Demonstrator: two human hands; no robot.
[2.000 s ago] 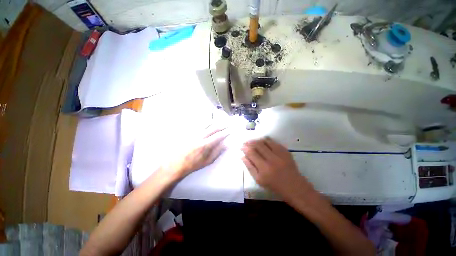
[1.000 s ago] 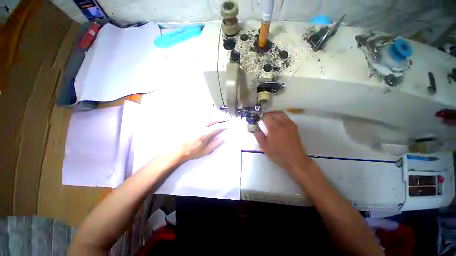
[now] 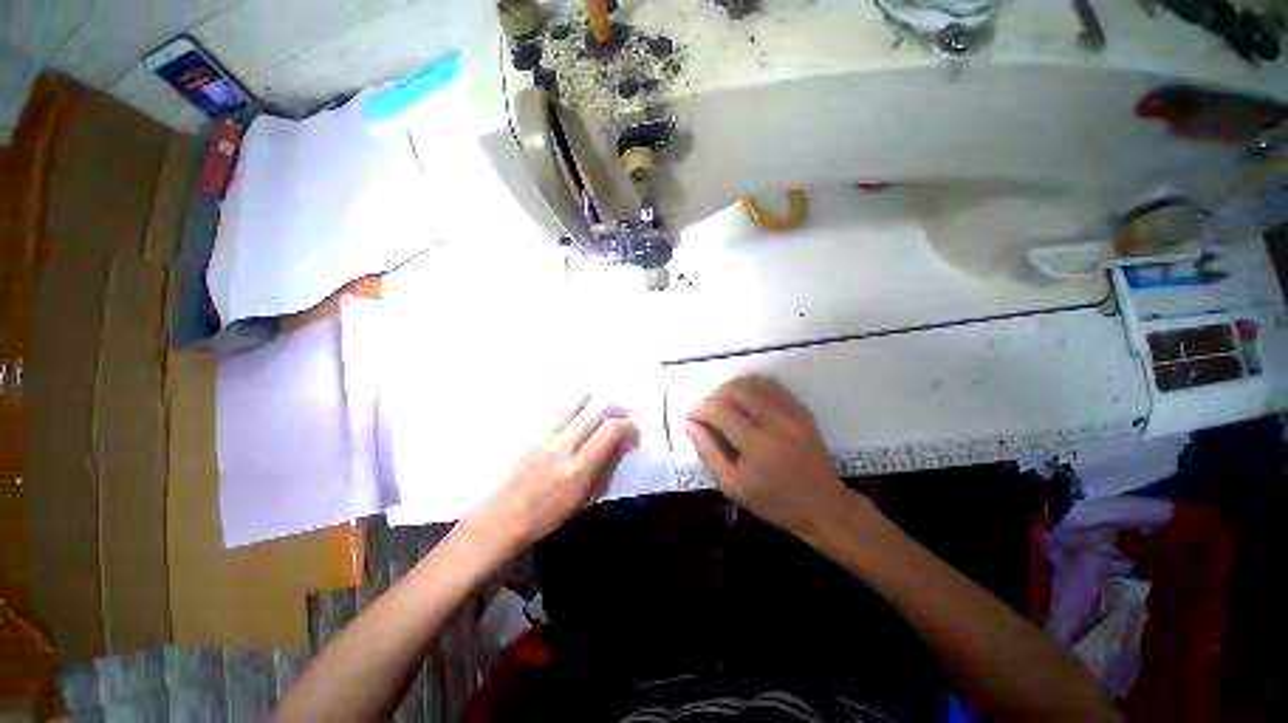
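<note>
A large white to pale lilac fabric piece (image 3: 466,410) lies on the table left of and under the needle area, washed out by the lamp. My left hand (image 3: 576,459) rests on its front right part, fingers curled. My right hand (image 3: 763,445) is at the table's front edge, right of the fabric edge, fingers bent; whether it pinches anything is unclear. The presser foot area of the sewing machine (image 3: 653,269) is behind both hands, in glare. More lilac pieces (image 3: 283,424) lie at the left.
A white piece (image 3: 318,212) lies behind left, near a light-blue flat item (image 3: 413,88) and a smartphone (image 3: 202,78). Cardboard (image 3: 127,424) borders the left. A parts tray (image 3: 1198,353) is at the right end, a red basket (image 3: 1184,607) below it. A yellow ring (image 3: 776,211) lies under the arm.
My right hand has come from beside the needle to the front edge. My left hand has also moved toward the front. The view has shifted, showing more of the basket.
</note>
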